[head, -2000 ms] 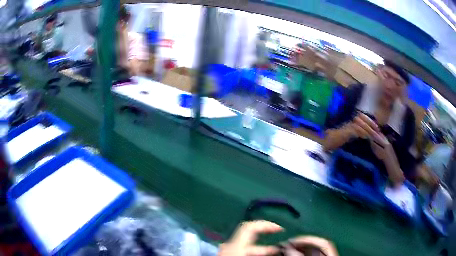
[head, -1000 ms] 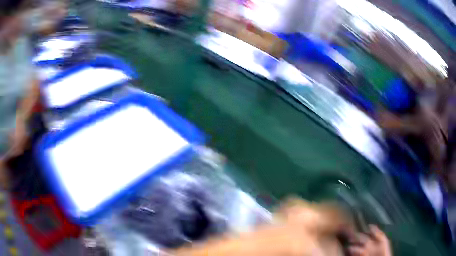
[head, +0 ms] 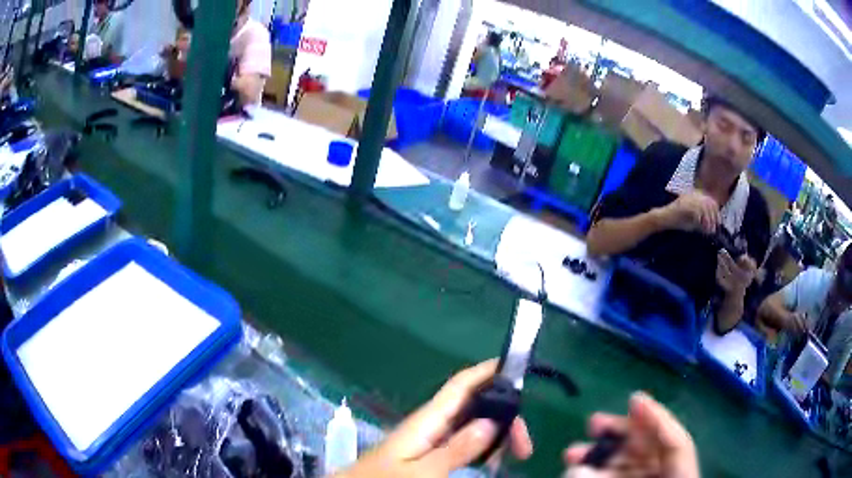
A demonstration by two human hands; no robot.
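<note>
My left hand [head: 458, 425] is closed around the black end of a headband [head: 519, 359] at the lower middle. Its narrow tip stands up with a bright silvery strip, and a thin dark wire [head: 542, 280] rises from the top. My right hand [head: 645, 443] is just to the right, apart from the band, partly cut off by the bottom edge. It holds a small black part [head: 603, 450] at its fingertips. A white dropper bottle [head: 341, 437] stands upright left of my left hand.
A blue tray [head: 229, 322] with white liner lies at left, by a clear bag of black parts [head: 248, 439]. A second tray [head: 103, 219] lies beyond. Another black arc [head: 553, 378] lies on the green belt [head: 308, 289]. A person [head: 691, 205] works opposite, behind a blue bin [head: 649, 313].
The view swung toward the left trays and back, and is sharper now. The silvery band end now stands upright in my left hand. My hands are now apart, with a small black part in the right.
</note>
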